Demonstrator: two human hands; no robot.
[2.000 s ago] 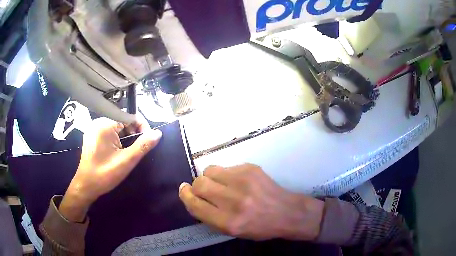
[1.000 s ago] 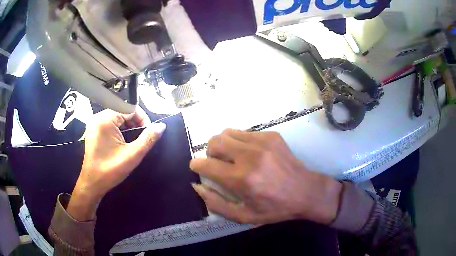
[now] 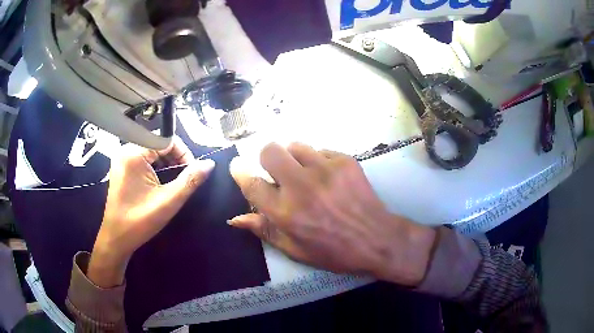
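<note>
A dark purple-looking garment panel [image 3: 189, 240] lies over the table's front left, below the sewing machine head [image 3: 124, 71]. A dark printed panel with a white logo [image 3: 84, 146] lies behind it. My left hand [image 3: 146, 201] pinches the dark panel's upper edge between thumb and fingers, just below the needle area. My right hand [image 3: 319, 201] is at the panel's right edge, thumb apart from the bent fingers; the fingertips are overexposed, and whether they grip the cloth cannot be told. The ribbed metal knob [image 3: 234, 123] is just above the right fingertips.
Fabric shears [image 3: 449, 120] with dark wrapped handles lie right of my right hand. A small red and dark tool [image 3: 548, 120] lies at the table's right end. A printed ruler [image 3: 260, 296] follows the front edge. Dark cloth [image 3: 280, 26] hangs by the machine arm.
My right hand has moved up and slightly left along the panel's right edge, toward the ribbed knob. My left hand keeps its pinch in nearly the same place.
</note>
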